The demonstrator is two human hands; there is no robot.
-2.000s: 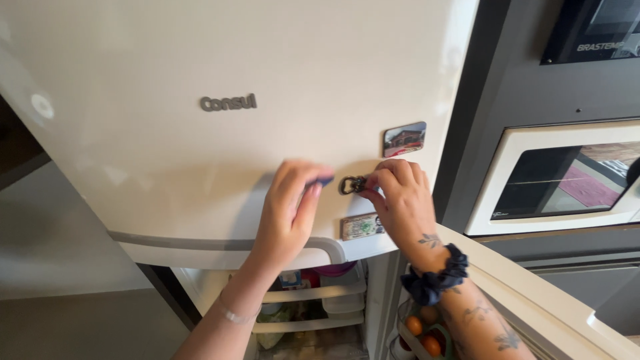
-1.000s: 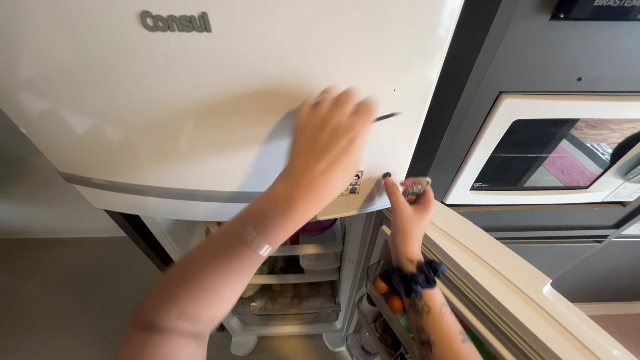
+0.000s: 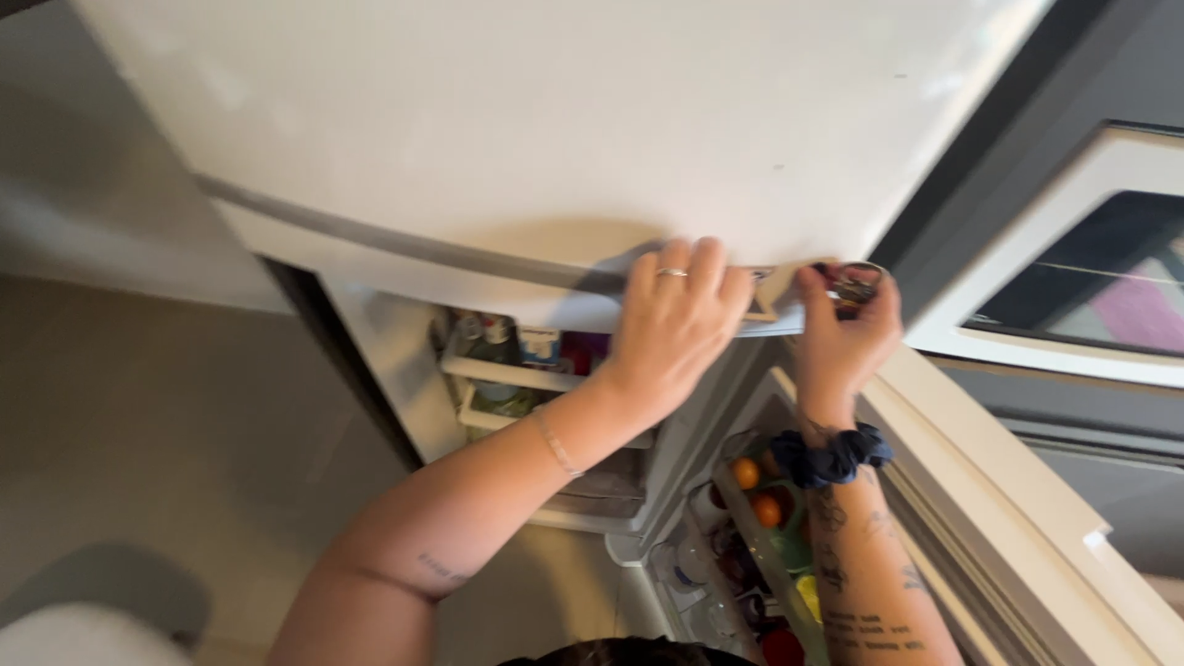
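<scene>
My left hand (image 3: 680,319), with a ring on one finger, reaches over the lower edge of the white upper refrigerator door (image 3: 518,120). Its fingertips are at a flat rectangular magnet (image 3: 763,307), mostly hidden by the hand; whether they grip it I cannot tell. To its right my right hand (image 3: 849,319), with a dark blue scrunchie (image 3: 832,455) at the wrist, holds a small bundle of magnets (image 3: 853,289) between thumb and fingers; some look metallic, and blur hides their details.
Below, the refrigerator compartment stands open, with food on its shelves (image 3: 513,373). The lower refrigerator door (image 3: 980,462) is swung out to the right, with oranges (image 3: 766,509) and jars in its racks. A white-framed oven (image 3: 1064,277) is set in grey cabinetry at the right.
The picture magnet and dark clip-like piece seen earlier on the upper door are off its surface. My right hand now holds a bundle. My left hand has moved down to the door's lower edge.
</scene>
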